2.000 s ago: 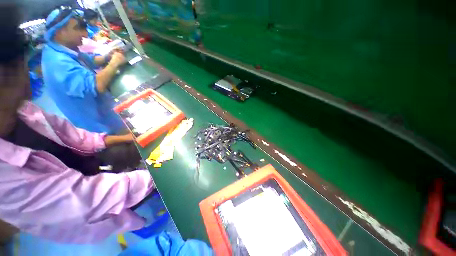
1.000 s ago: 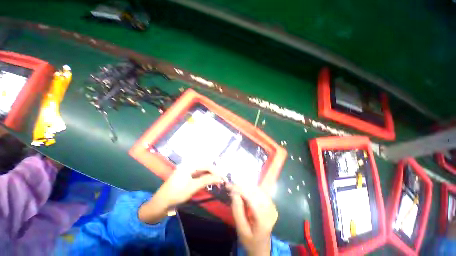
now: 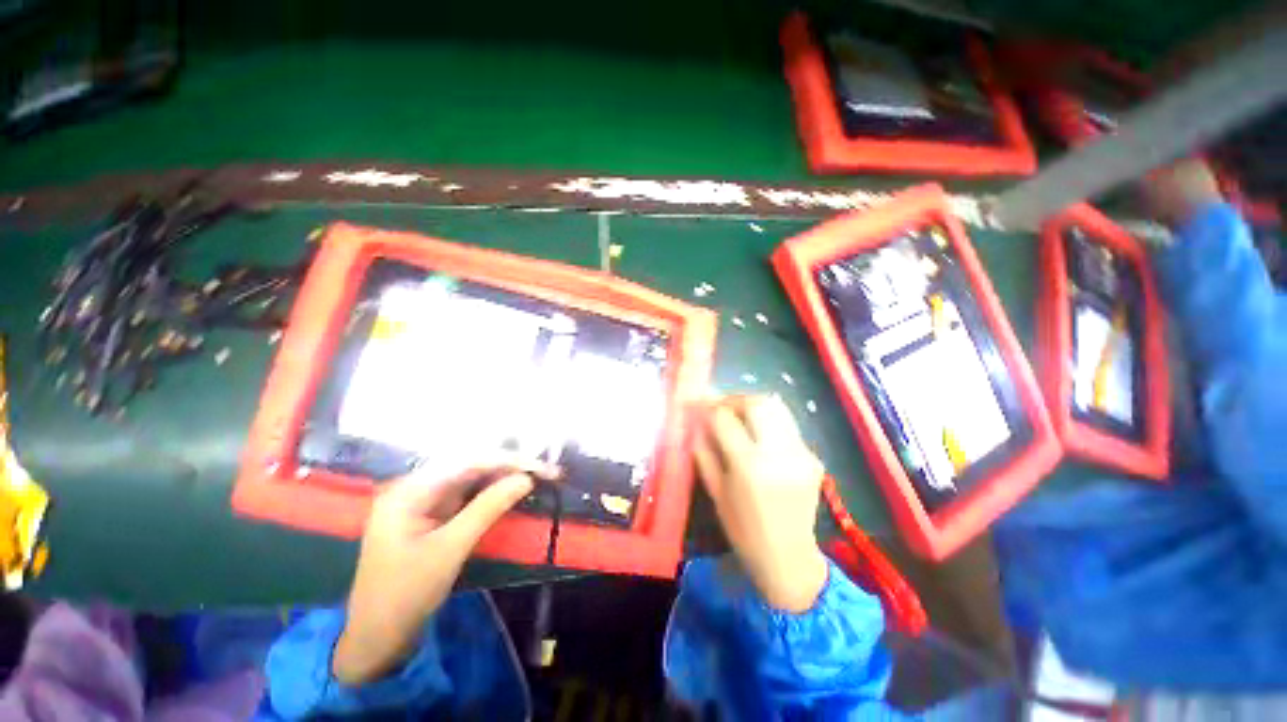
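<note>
A tablet assembly (image 3: 449, 370) with a large glaring white area lies in a red-orange foam tray (image 3: 289, 402) in front of me. My left hand (image 3: 412, 557) is over the tray's front rim, thumb and finger pinched at the upper end of a thin black flex cable (image 3: 553, 533). The cable hangs over the front rim, with a small pale end below the bench edge. My right hand (image 3: 762, 494) is at the tray's right rim with fingers bent together; whether they hold anything cannot be told.
Black flex cables (image 3: 134, 303) lie piled at left, a yellow-orange bundle (image 3: 17, 508) at far left. Another tray (image 3: 925, 529) and red-handled tool (image 3: 878, 571) are at right. A worker's blue sleeve (image 3: 1225, 339) reaches in. A grey bar (image 3: 1150, 120) crosses the upper right.
The view has swung right and now faces the tray squarely. My right hand has moved apart from my left, to the tray's right rim. My left hand stays at the front rim.
</note>
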